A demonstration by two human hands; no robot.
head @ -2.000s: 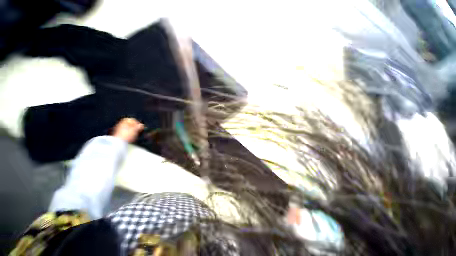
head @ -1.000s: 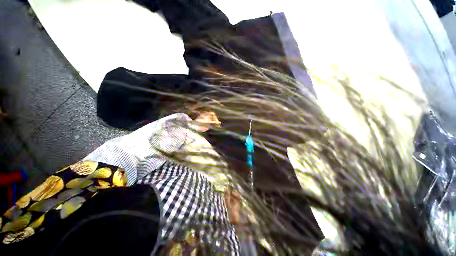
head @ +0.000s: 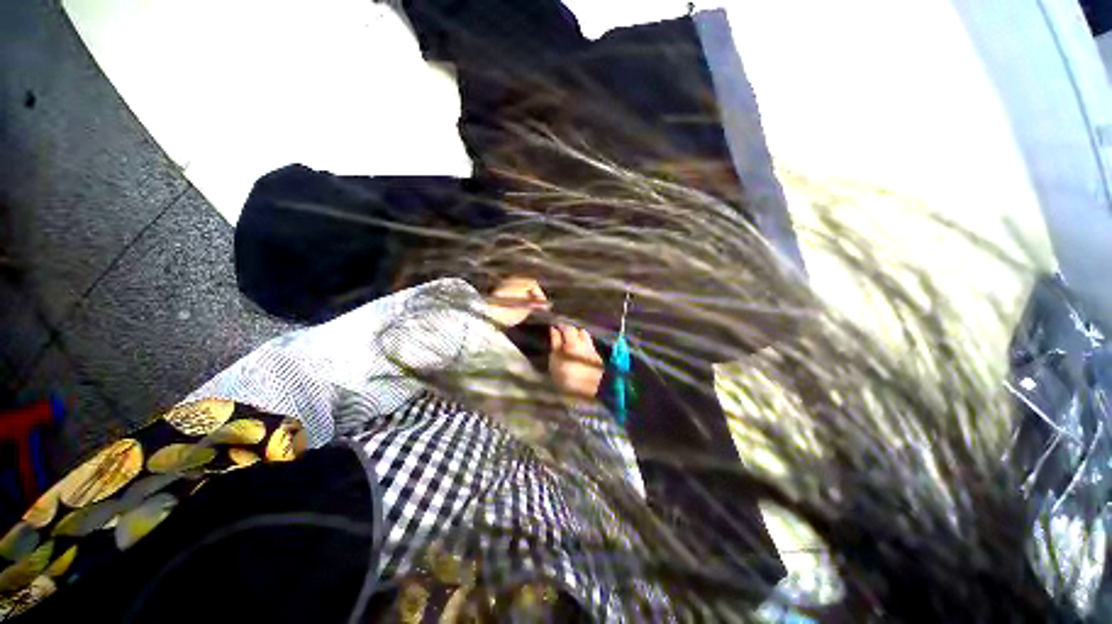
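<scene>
Black trousers lie spread on the cream-white table, with a grey-blue waistband strip along the right edge and one leg reaching left. My left hand is at the cloth near the table's front, fingers curled, seemingly pinching the dark cloth. My right hand is just beside it, lower right, partly behind hair. Teal-handled snips with a thin silver blade pointing up are at my right hand, and they seem to be held in it. Blurred hair hides much of the cloth and the right hand.
The cream-white table curves round the trousers. Shiny clear plastic bags over dark cloth are at the right edge. The grey speckled floor is at left, with a red-and-blue object at lower left.
My right hand has come up beside my left hand, and the snips are slightly lower and further right. The view has swung since two seconds ago, and the trousers now appear further right.
</scene>
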